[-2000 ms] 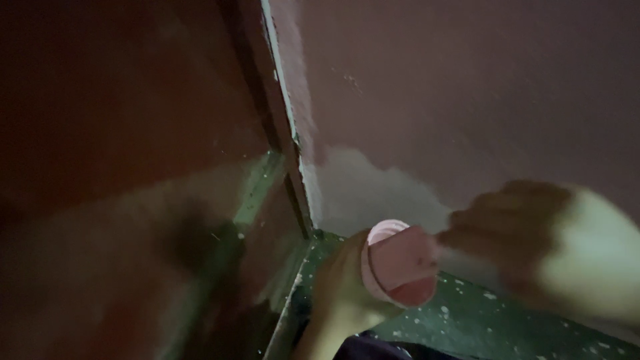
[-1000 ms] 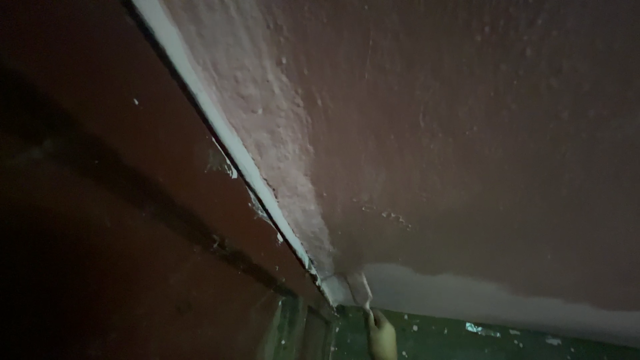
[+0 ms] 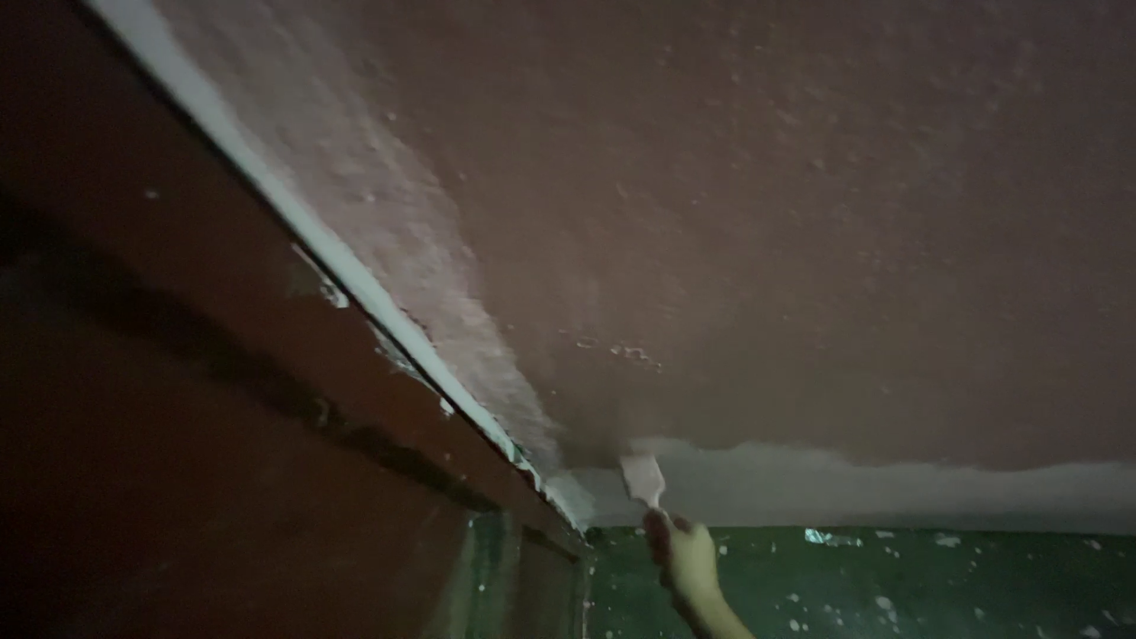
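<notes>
My right hand (image 3: 692, 559) is raised at the lower middle, closed around the handle of a flat paintbrush (image 3: 642, 479). The brush points upward, its pale head against the pale band of paint (image 3: 799, 488) along the lower edge of a brownish-pink painted surface (image 3: 754, 266). That band lies just above a green surface (image 3: 887, 586) with white specks. A lighter painted strip (image 3: 417, 240) also runs down beside the white edge (image 3: 355, 266) on the left. My left hand is out of view, as is the pink cup seen earlier.
A dark red-brown panelled surface (image 3: 177, 461) fills the left side, bordered by the white edge with chipped spots. It meets the green surface in a corner (image 3: 586, 532) near the brush. Small raised flaws (image 3: 630, 355) mark the brownish-pink surface. The light is dim.
Two seconds ago my left hand held a pink cup, with my right hand beside it; the cup has left the view. The view has shifted widely. Since one second ago, the brush has moved slightly right from the corner.
</notes>
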